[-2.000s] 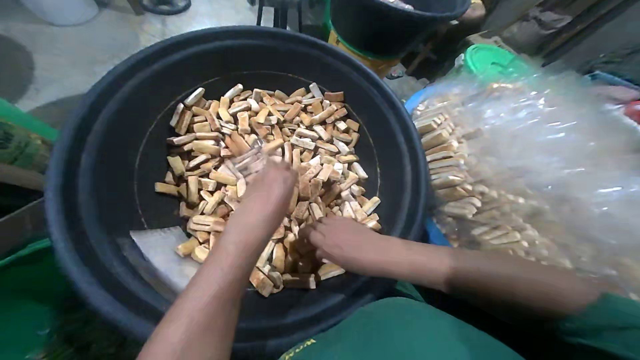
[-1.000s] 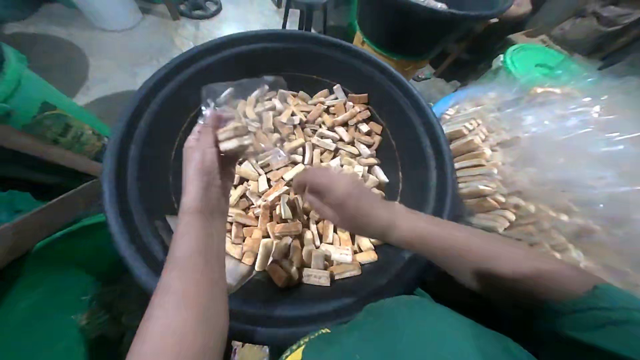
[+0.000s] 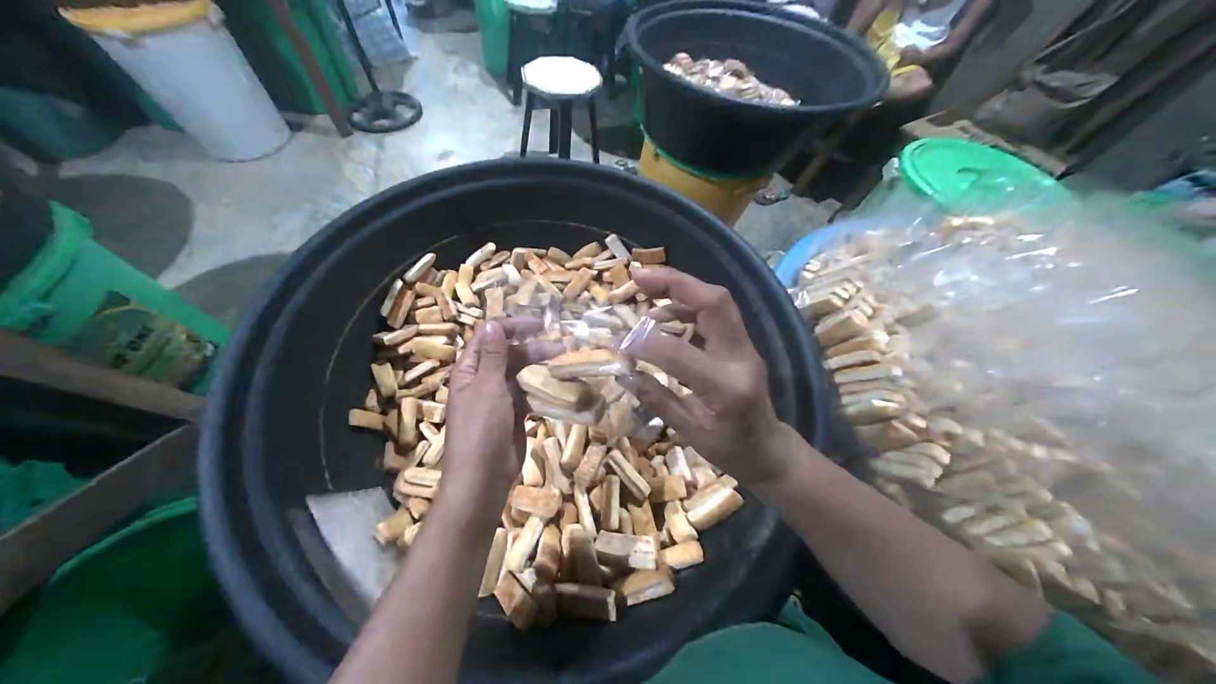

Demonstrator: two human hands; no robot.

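Observation:
A small clear plastic bag (image 3: 570, 380) with a few baked biscuit sticks in its lower part is held over a large round black tub (image 3: 275, 313). My left hand (image 3: 489, 389) grips the bag's left side, thumb up. On its right side, my right hand (image 3: 698, 370) pinches the clear film between thumb and fingers. Under both hands lies a heap of loose biscuit sticks (image 3: 541, 503) in the tub. A flat pale sheet (image 3: 356, 541) rests at the tub's lower left, partly behind my left forearm.
At the right, a large clear plastic bag (image 3: 1064, 332) holds many packed biscuit sticks. Behind the tub stand a stool (image 3: 560, 78) and another black tub (image 3: 760, 119) on a yellow base. Green buckets (image 3: 104, 304) stand at the left. A person sits at the upper right.
My hands were down in the biscuit heap two seconds back; one second ago my left hand held up the small bag. Now my right hand has come up to the bag too.

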